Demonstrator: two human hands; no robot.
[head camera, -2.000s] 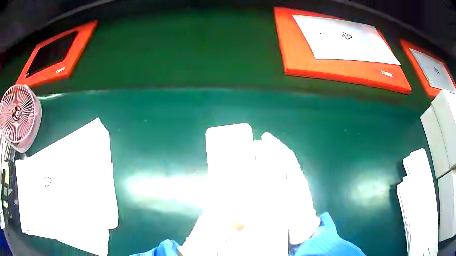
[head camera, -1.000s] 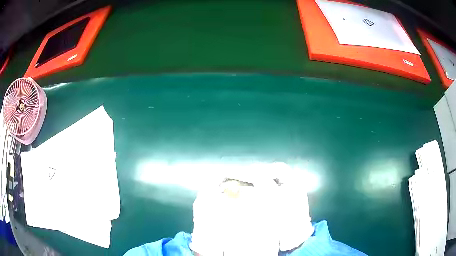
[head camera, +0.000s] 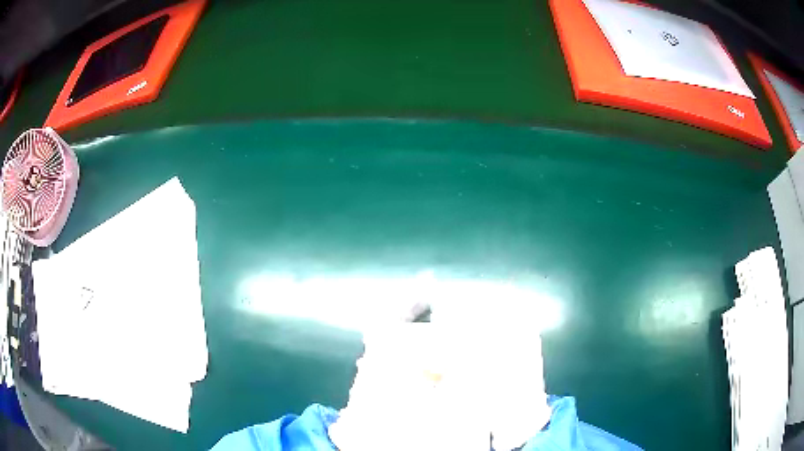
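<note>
My left hand (head camera: 377, 383) and my right hand (head camera: 518, 383) are at the bottom centre, close to my body, in white gloves below blue sleeves. Both are washed out by glare and merge into one white shape. A white piece seems to lie between them, but its outline cannot be told from the gloves. A small dark gap shows at the top of the shape. Finger positions are hidden by the glare.
White sheets (head camera: 123, 308) lie at the left, near a pink fan (head camera: 37, 183). Beyond the green surface (head camera: 397, 194), orange pads (head camera: 674, 110) carry a dark panel (head camera: 119, 60) and a white sheet (head camera: 670, 46). A pile of white pieces (head camera: 756, 361) and white blocks (head camera: 787, 207) stand at the right.
The tall white piece upright between my hands two seconds ago no longer stands out. My hands have drawn lower and together. The orange pads have shifted right in view.
</note>
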